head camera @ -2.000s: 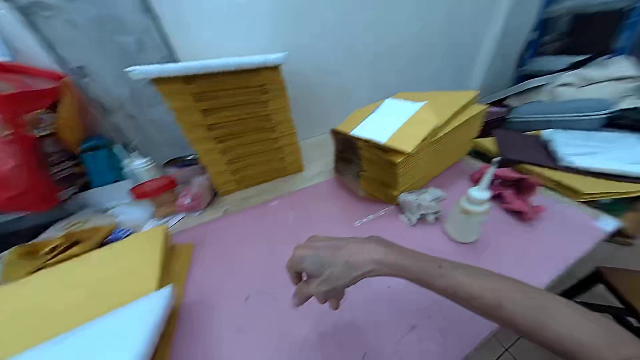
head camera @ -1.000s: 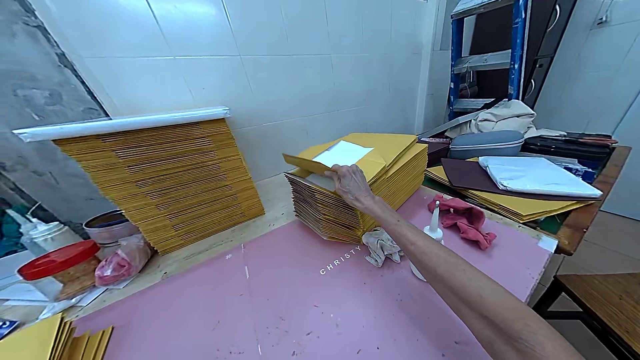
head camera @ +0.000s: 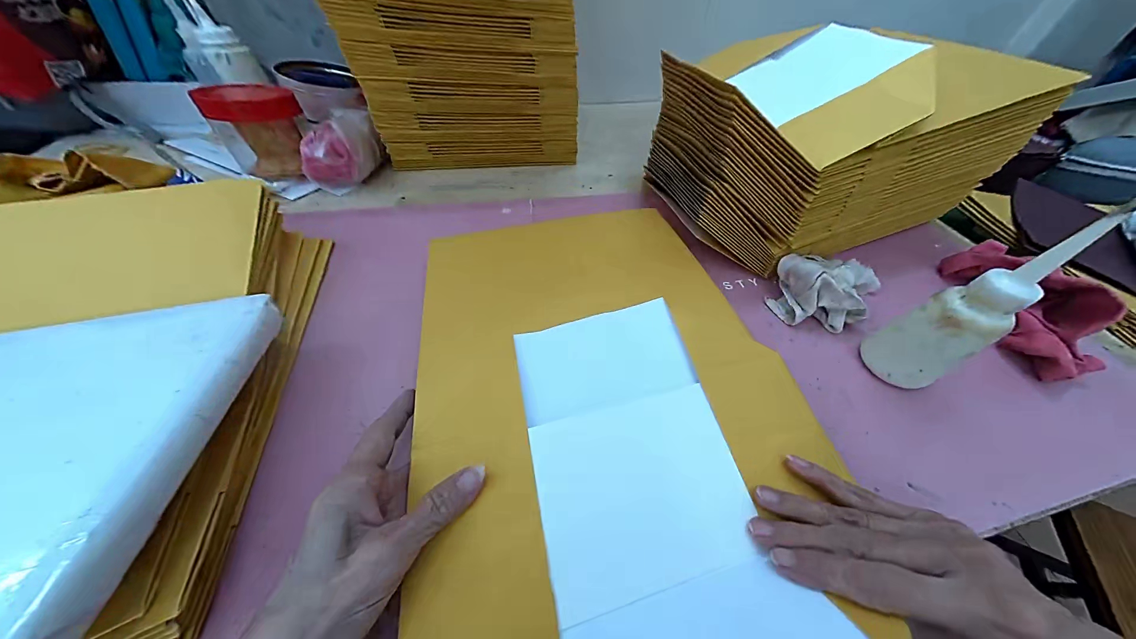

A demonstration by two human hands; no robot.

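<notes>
A long yellow-brown paper piece [head camera: 532, 257] lies on the pink table mat [head camera: 355, 293], with creased white paper [head camera: 635, 497] along its middle. My left hand [head camera: 382, 515] grips its left edge, thumb on top and fingers at or beneath the edge. My right hand [head camera: 874, 541] rests flat on its right side, fingertips by the white paper's edge, holding nothing. Behind to the right sits a pile of folded yellow-brown paper pieces [head camera: 914, 177], a white-patched one on top. A crumpled grey cloth [head camera: 825, 291] and a plastic squeeze bottle [head camera: 941, 333] with a long nozzle are near it.
At left, a white plastic-wrapped block [head camera: 115, 426] lies on more yellow paper pieces [head camera: 133, 248]. A tall folded stack [head camera: 470, 89] stands at the back, beside a red-lidded jar [head camera: 253, 133] and a pink bag [head camera: 333, 155]. A red cloth [head camera: 1056, 311] lies right of the bottle.
The yellow paper piece now lies before me; two seconds ago that part of the mat was bare. My right hand has come back from the right pile, and my left hand has come into view.
</notes>
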